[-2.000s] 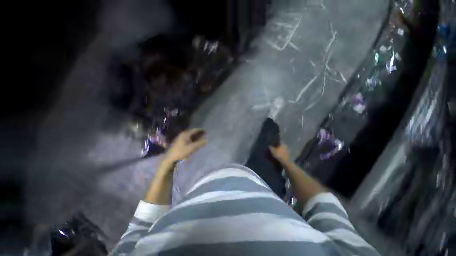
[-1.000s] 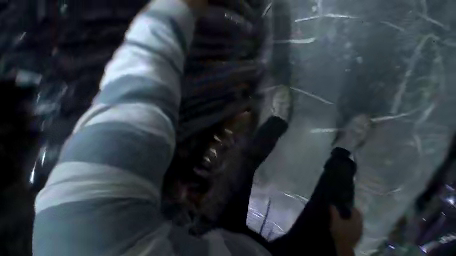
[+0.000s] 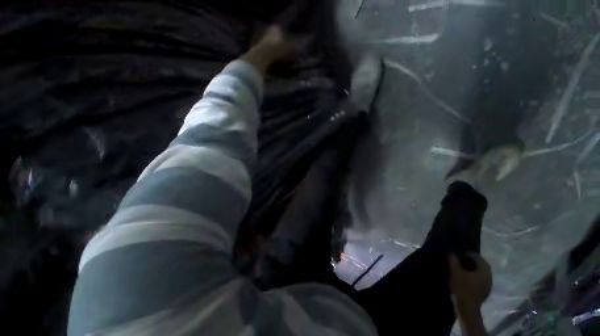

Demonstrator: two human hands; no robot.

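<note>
Dark, glossy plastic-covered garments (image 3: 131,85) fill the left side, with long folds and small glare spots. My left hand (image 3: 273,49) is at the upper middle, its fingers curled into the dark garment cover. The hand is blurred and the dark material partly hides it. My right hand (image 3: 470,282) is low at the right, beside my dark trouser leg. A small dark patch shows between its thumb and fingers; I cannot tell whether it is a held thing.
The grey concrete floor (image 3: 421,210) on the right has pale strings (image 3: 572,92) scattered on it. My two feet (image 3: 365,82) stand on it. Dark shiny packs (image 3: 585,295) show at the lower right edge. A pale, shiny patch lies at the bottom middle.
My left hand has come down into view from the top edge. The dark garment cover now spreads wider and lower on the left. My right hand stays low by my leg.
</note>
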